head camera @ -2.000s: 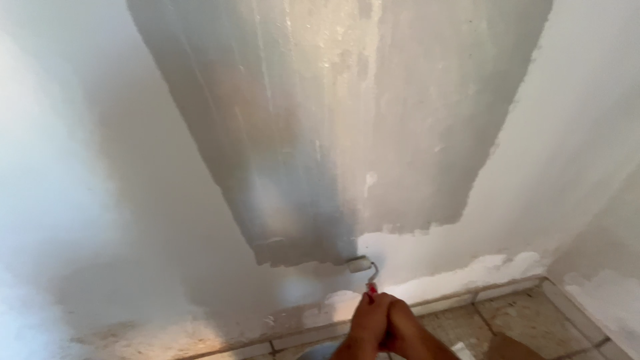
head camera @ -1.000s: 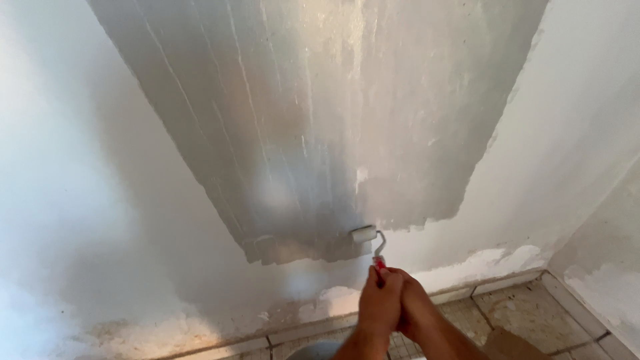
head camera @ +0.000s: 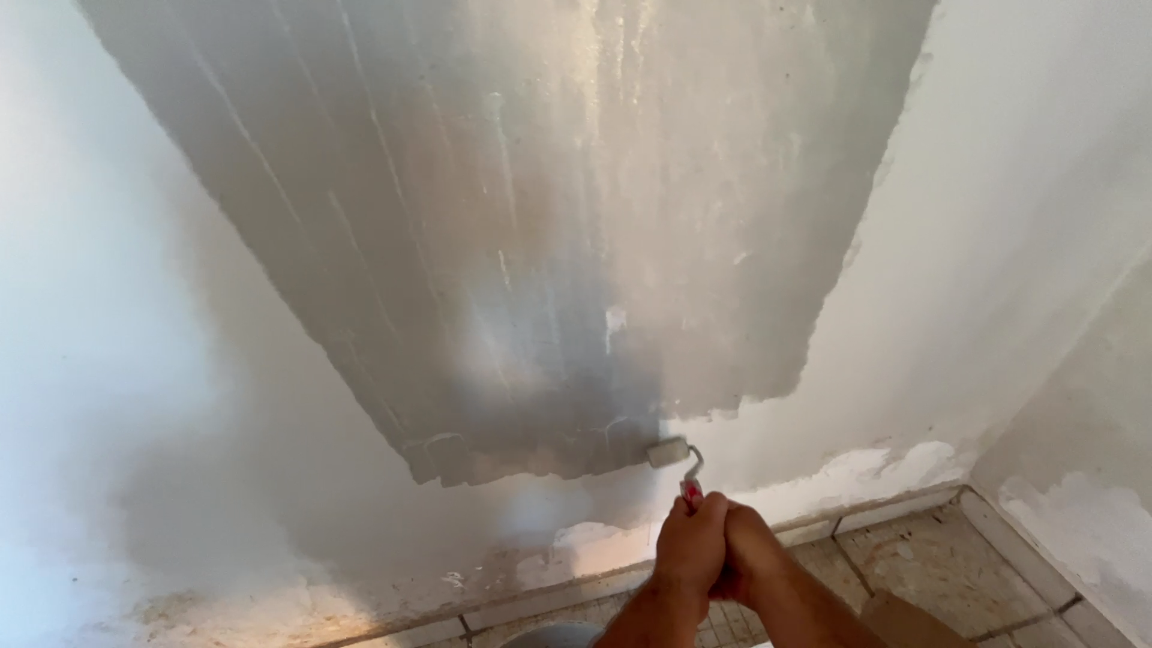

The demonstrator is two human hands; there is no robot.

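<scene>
A small paint roller (head camera: 668,452) with a bent wire frame and a red handle touches the wall at the bottom edge of a grey painted patch (head camera: 576,270). Both hands grip its handle, one against the other. My left hand (head camera: 691,544) is closed around the handle just below the wire frame. Pressed beside it on the right, my right hand (head camera: 745,549) is closed on the same handle, its fingers partly hidden. White wall (head camera: 774,441) surrounds the patch, which carries several pale vertical streaks.
Tiled skirting (head camera: 558,598) runs along the foot of the wall and meets a second wall (head camera: 1080,450) at the right corner. Stained floor tiles (head camera: 927,549) lie below. The rim of a round pale container (head camera: 553,634) shows at the bottom edge, left of the arms.
The roller and both hands were slightly higher on the wall one second ago and have moved down. Both hands have stayed on the handle.
</scene>
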